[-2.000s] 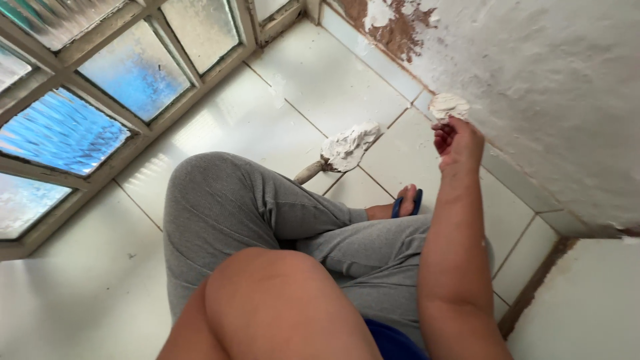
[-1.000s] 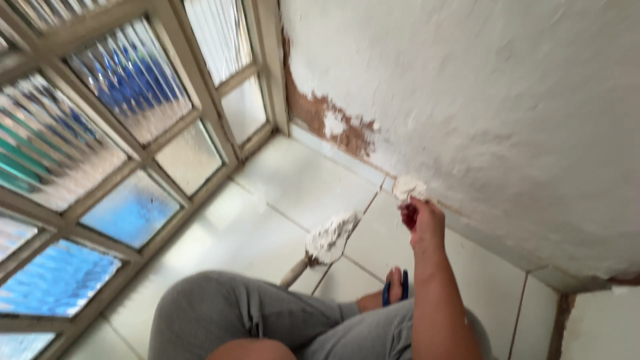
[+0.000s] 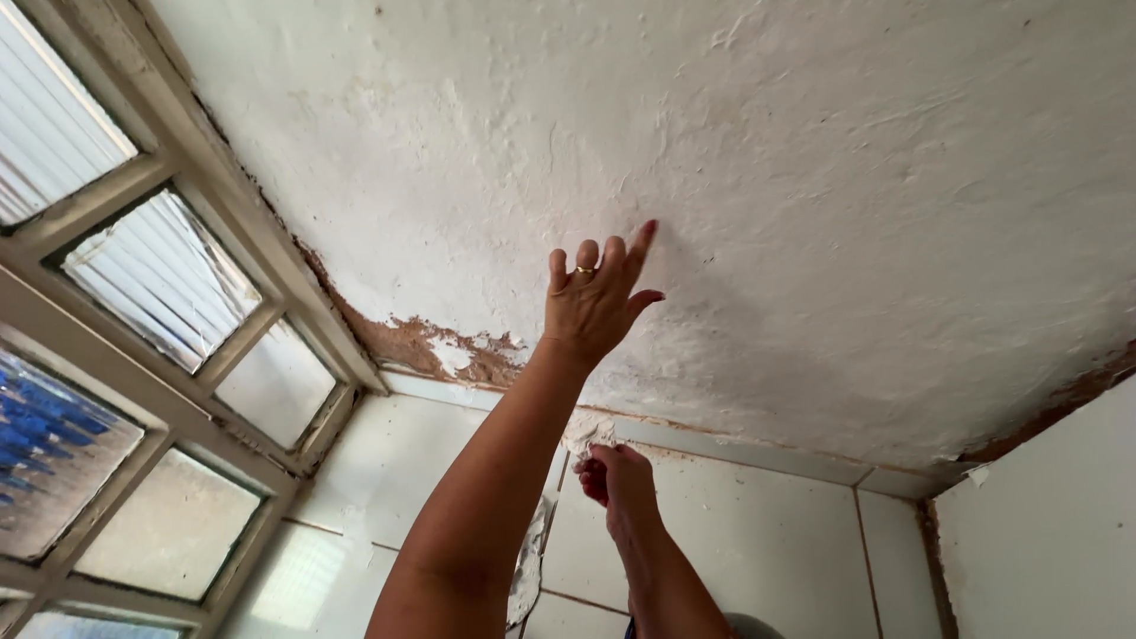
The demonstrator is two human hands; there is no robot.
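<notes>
My left hand [image 3: 590,306] reaches up to the rough white plastered wall [image 3: 799,195], its index finger extended near or on the surface and a ring on one finger; it holds nothing. Lower down, my right hand [image 3: 619,475] pinches something bearing a lump of white paste [image 3: 587,430], close to the tiled skirting at the foot of the wall. The tool or piece under that paste is mostly hidden. Partly behind my left forearm, a mass of white paste [image 3: 530,568] shows above the floor tiles; what bears it is hidden.
A metal-framed window or door with ribbed glass panes [image 3: 164,275] borders the left side. Brown bare patches [image 3: 413,346] show low on the wall. White floor tiles [image 3: 737,532] run below, and a pale panel [image 3: 1047,524] stands at the lower right.
My left hand has come into view and reached up to the wall. My right hand still holds the white paste near the skirting. The view has tilted up toward the wall.
</notes>
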